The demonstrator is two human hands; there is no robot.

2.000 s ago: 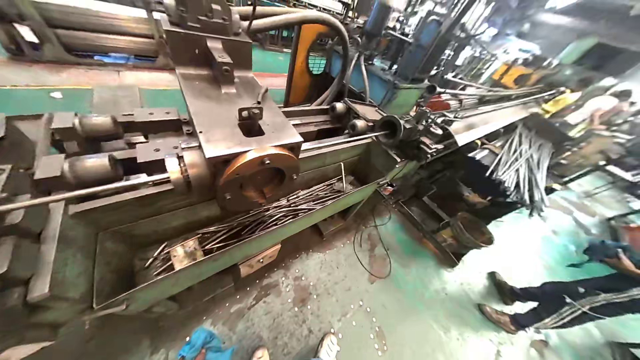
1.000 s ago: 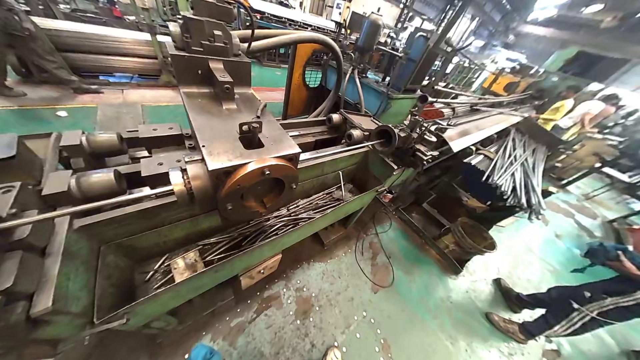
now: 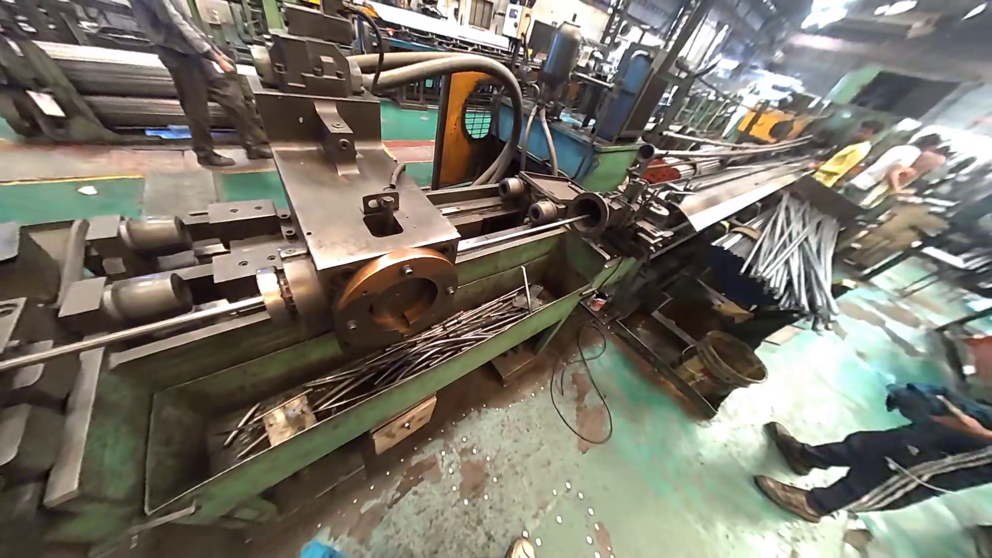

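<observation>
Neither my left hand nor my right hand shows in the head view. A long green machine runs from lower left to upper right. Its copper-coloured round flange (image 3: 397,298) sits at the front of a steel carriage plate (image 3: 364,186). One steel bar (image 3: 147,333) enters the machine from the left, and a bright rod (image 3: 519,235) runs to a dark ring-shaped holder (image 3: 590,214). Thin metal rods (image 3: 418,349) lie loose in the green trough (image 3: 364,418) below, beside a small block (image 3: 289,418).
A rusty bucket (image 3: 728,360) and a black cable (image 3: 583,395) are on the floor. Many metal bars (image 3: 798,256) hang in a bundle at right. A person in dark trousers (image 3: 883,465) is at lower right; another person (image 3: 194,77) stands behind the machine. Several people are farther back.
The person behind the machine at upper left has come further into view, moving rightward. The view has shifted a little, and less of my shoes shows at the bottom edge.
</observation>
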